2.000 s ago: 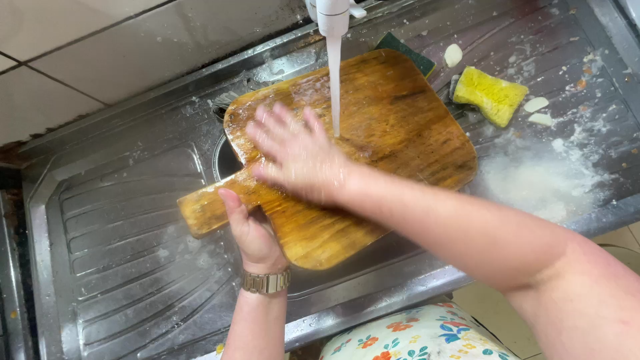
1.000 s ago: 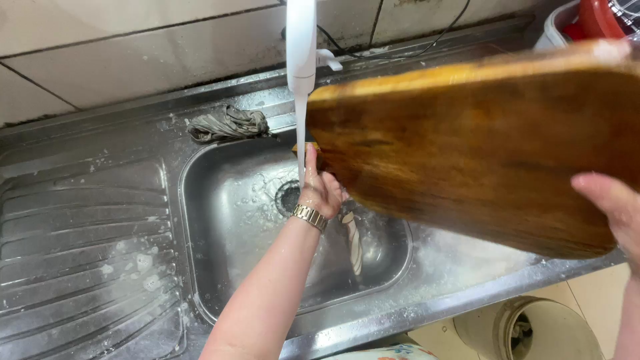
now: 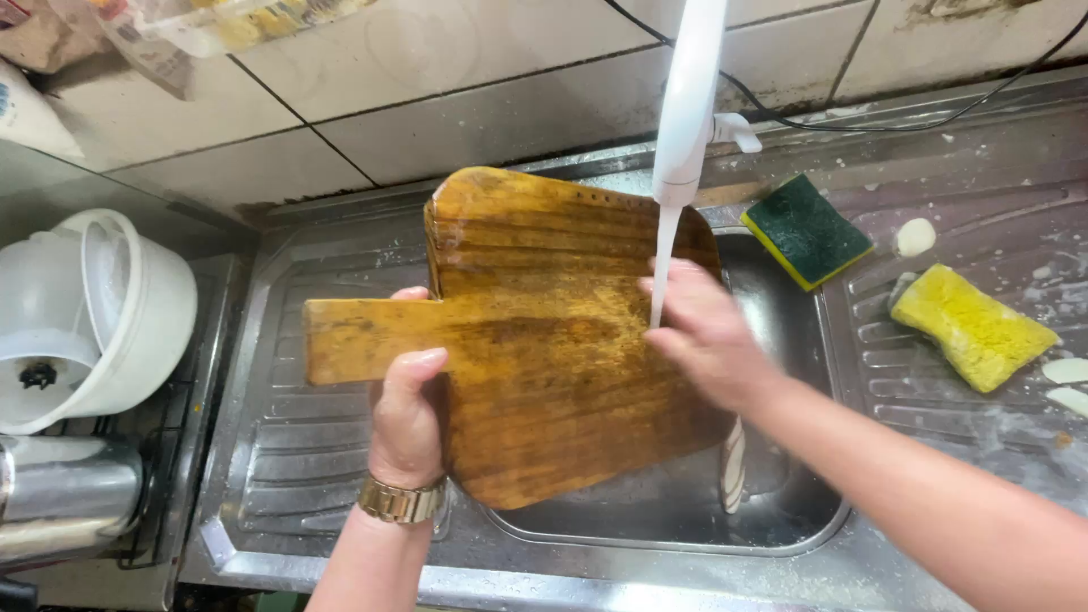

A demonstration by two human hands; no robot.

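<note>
A wet wooden cutting board (image 3: 544, 340) is tilted over the steel sink basin (image 3: 790, 510), its handle pointing left. My left hand (image 3: 408, 416) grips the board where the handle meets the body, thumb on the face and fingers behind. Water runs from the white faucet (image 3: 684, 127) onto the board's right part. At that stream is my right hand (image 3: 705, 331), blurred, fingers spread, over the board's face; whether it touches the wood cannot be told. The board hides much of the basin. A pale, striped utensil (image 3: 733, 467) shows in the basin beside the board's lower right corner.
Right of the basin lie a green-and-yellow scouring sponge (image 3: 807, 229), a yellow sponge (image 3: 973, 327) and small white pieces (image 3: 915, 237). White containers (image 3: 136, 323) and a metal pot (image 3: 68, 493) stand at left. A black cable (image 3: 850, 127) runs behind the faucet. Tiled wall (image 3: 493, 127) borders the back.
A second ago the board was raised at the right, with my right hand at its edge; now it is over the basin under the water, my right hand over its face. The view has shifted.
</note>
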